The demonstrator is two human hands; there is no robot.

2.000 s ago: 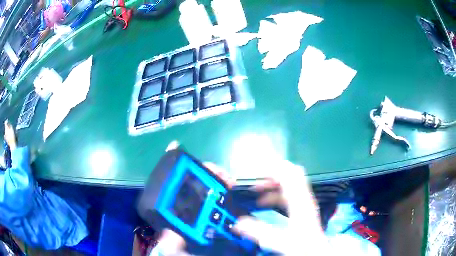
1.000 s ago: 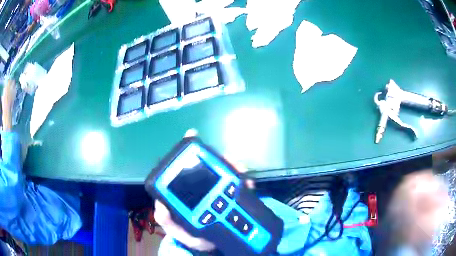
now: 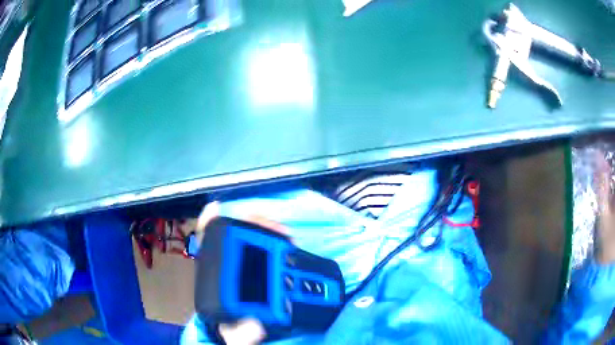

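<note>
My left hand (image 3: pixel 243 331) holds a handheld tester (image 3: pixel 259 279) below the table edge. Fingers show at its top and bottom; the rest of the hand is hidden. The tester has a black body, a bright blue face and a dark screen, and lies nearly sideways, slightly blurred. A dark cable runs near its lower end. My right hand (image 3: pixel 607 226) is blurred and cut off by the right edge, beside the box of clear film. I cannot tell whether it holds anything.
A lens tray (image 3: pixel 125 50) lies at the upper left of the green table (image 3: pixel 377 94). A silver air blow gun (image 3: pixel 516 50) lies at the upper right. Below are a blue bin (image 3: pixel 111 276) with red clamps (image 3: pixel 152 236) and a box of crinkled film (image 3: pixel 583 195).
The view has shifted down and right. The tester has turned more sideways in my left hand. My right hand left the tester's side and is now farther right, at the film box.
</note>
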